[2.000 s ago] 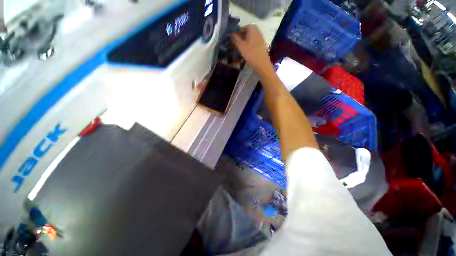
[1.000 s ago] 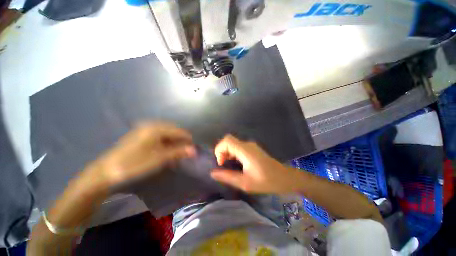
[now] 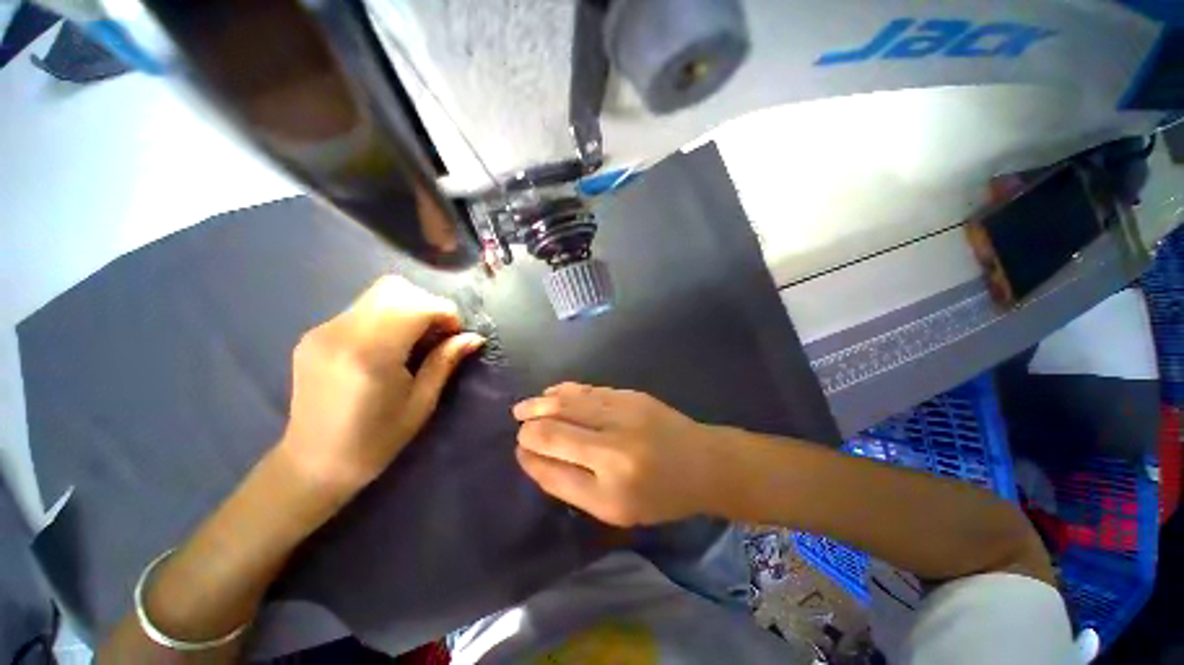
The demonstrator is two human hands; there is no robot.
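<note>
A large dark grey garment panel [image 3: 195, 338] lies flat on the white table under the machine head and over its front edge. My left hand [image 3: 373, 383] pinches the cloth between thumb and fingertips just in front of the needle area. My right hand [image 3: 617, 451] lies on the panel to the right, fingers bent together; whether it grips cloth is unclear. The ridged tension dial [image 3: 579, 288] is above and between the hands. The presser foot and needle are mostly hidden behind the machine head [image 3: 519, 91].
A phone [image 3: 1039, 231] lies at the right of the bed, by the table-edge ruler [image 3: 909, 340]. Blue crates [image 3: 954, 435] stand right of the table, with grey and white pieces and something red. A dark piece [image 3: 81, 52] lies at the far left.
The view has turned from the control panel and phone to the sewing area. Since a second ago, my left hand has moved up to the needle area, and the hands are farther apart. The head is closer.
</note>
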